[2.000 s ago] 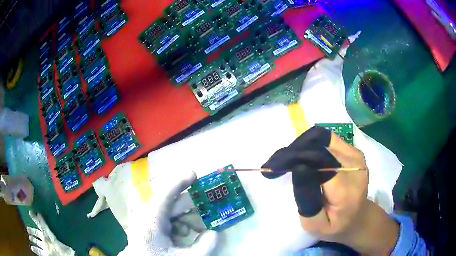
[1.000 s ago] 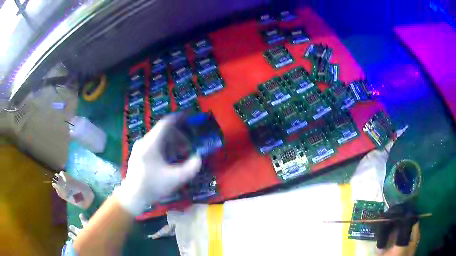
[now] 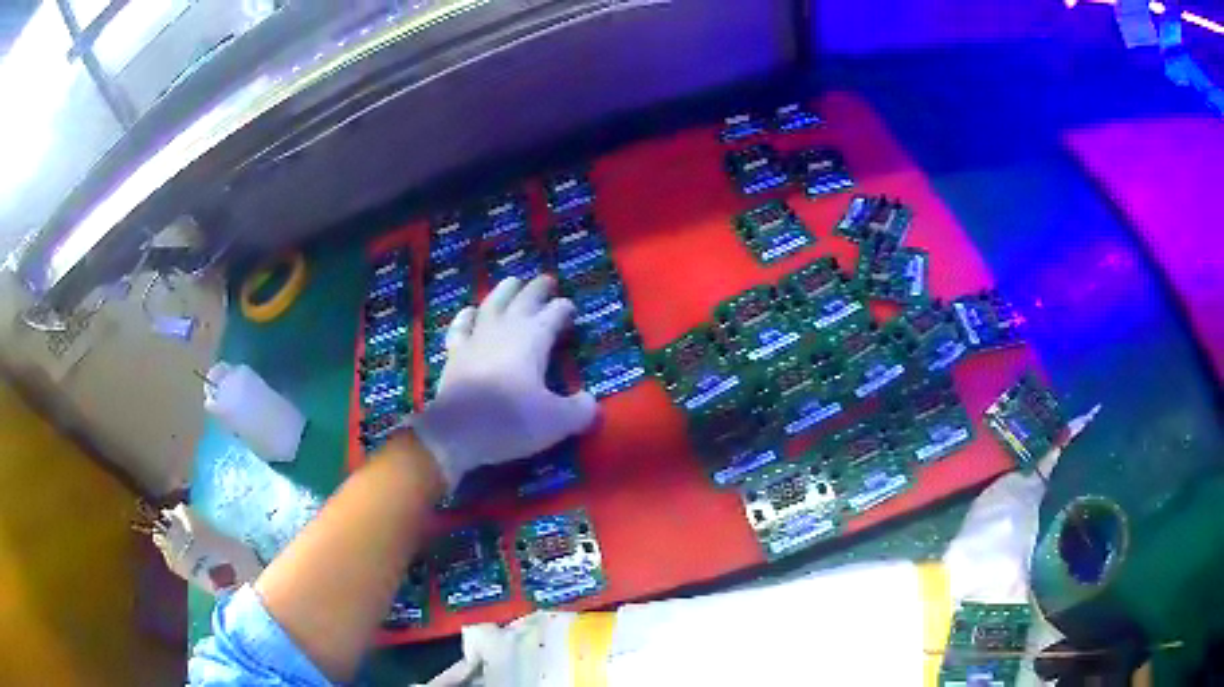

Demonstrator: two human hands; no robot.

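My left hand (image 3: pixel 499 383), in a white knit glove, is over the left group of green circuit boards on the red mat (image 3: pixel 658 490). Its fingers are spread and no board shows in its grip; the palm hides what is under it. A dim board (image 3: pixel 544 472) lies just below the palm. My right hand (image 3: pixel 1094 658), with black finger covers, is cut off at the bottom right edge. It holds the thin brush (image 3: pixel 1000 651) across a board (image 3: pixel 988 628) on the white padded cloth (image 3: pixel 765 631).
The coating pot (image 3: pixel 1090 544) stands right of the cloth. More boards (image 3: pixel 792 507) lie grouped on the mat's right side. A whitish bottle (image 3: pixel 255 413), another squat bottle (image 3: pixel 201 550) and a yellow tape roll (image 3: pixel 273 285) are at left. A light bar crosses the top left.
My left hand has moved from the padded cloth to the mat; the board it carried no longer shows in its grip. My right hand has shifted to the bottom right edge. The view has swung left.
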